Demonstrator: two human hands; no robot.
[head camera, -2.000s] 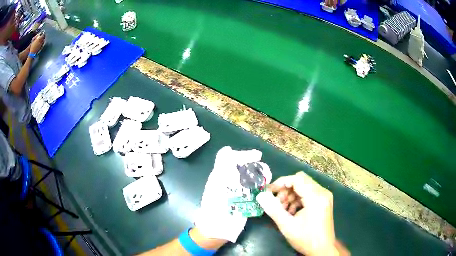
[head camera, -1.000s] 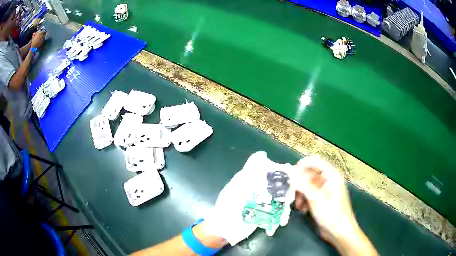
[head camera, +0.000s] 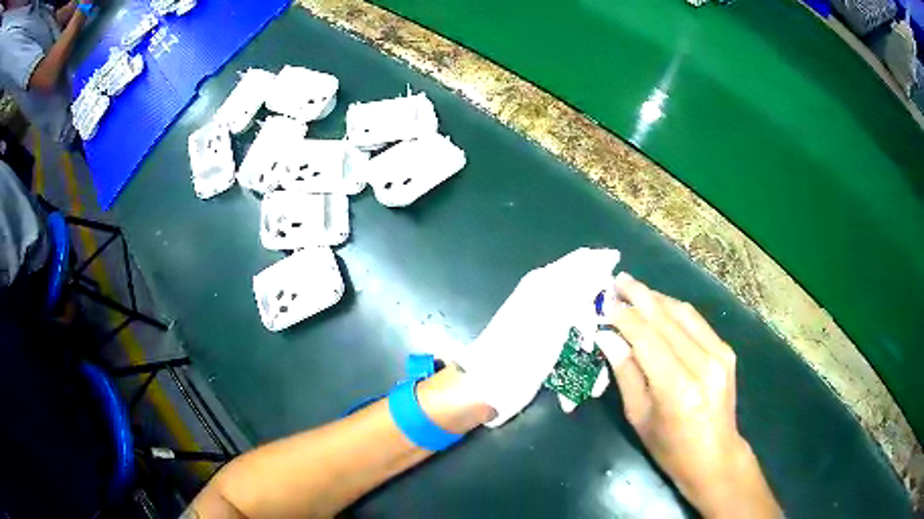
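Note:
My left hand (head camera: 532, 329), in a white glove with a blue strap at the wrist, holds a green circuit board (head camera: 575, 367) over the front of the bench. White glove fingertips show below the board. My bare right hand (head camera: 674, 370) has its thumb and fingers at the board's upper end, beside a small dark blue part (head camera: 600, 302). The fingers hide most of that part, and whether a white shell lies under the board cannot be told.
Several white socket covers (head camera: 299, 289) lie in a group on the dark green bench (head camera: 426, 253). A blue plastic sheet (head camera: 152, 91) with white parts is at the upper left. Beyond the worn edge (head camera: 648, 213) is the green belt (head camera: 790, 182). A person's arm (head camera: 56, 51) and blue stools (head camera: 106, 416) are left.
The view has tilted down and the covers appear higher. My left hand has turned, its back now hiding more of the work. My right fingers have closed in over the board's upper end.

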